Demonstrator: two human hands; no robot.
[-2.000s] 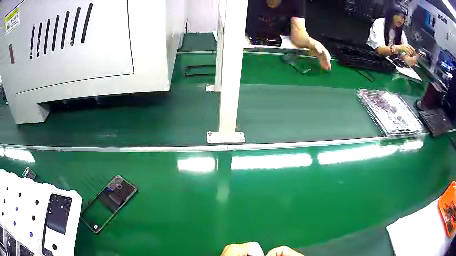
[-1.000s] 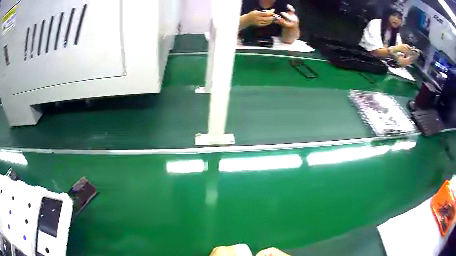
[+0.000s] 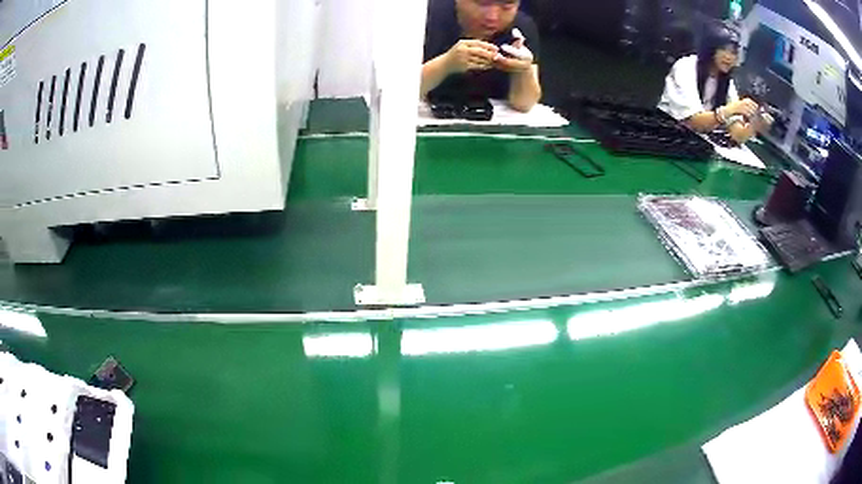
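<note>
Neither of my hands can be made out; only a tiny pale speck shows at the bottom edge, too small to tell what it is. The glossy green belt (image 3: 454, 406) runs in front of me. The white foam tray (image 3: 49, 397) lies at the lower left, with a dark phone frame (image 3: 93, 430) in its pocket. Another phone frame (image 3: 115, 374) shows partly behind the tray's upper edge.
An orange tray (image 3: 818, 402) with dark strips lies by a white sheet (image 3: 756, 449) at right. A white post (image 3: 395, 189) and grey machine (image 3: 142, 104) stand beyond the belt. Clear blister trays (image 3: 704, 236) lie across. Two people sit at the far side.
The view has tilted up and my hands have dropped out of the bottom edge. The loose phone frame has moved left behind the foam tray. The person opposite has drawn both hands together.
</note>
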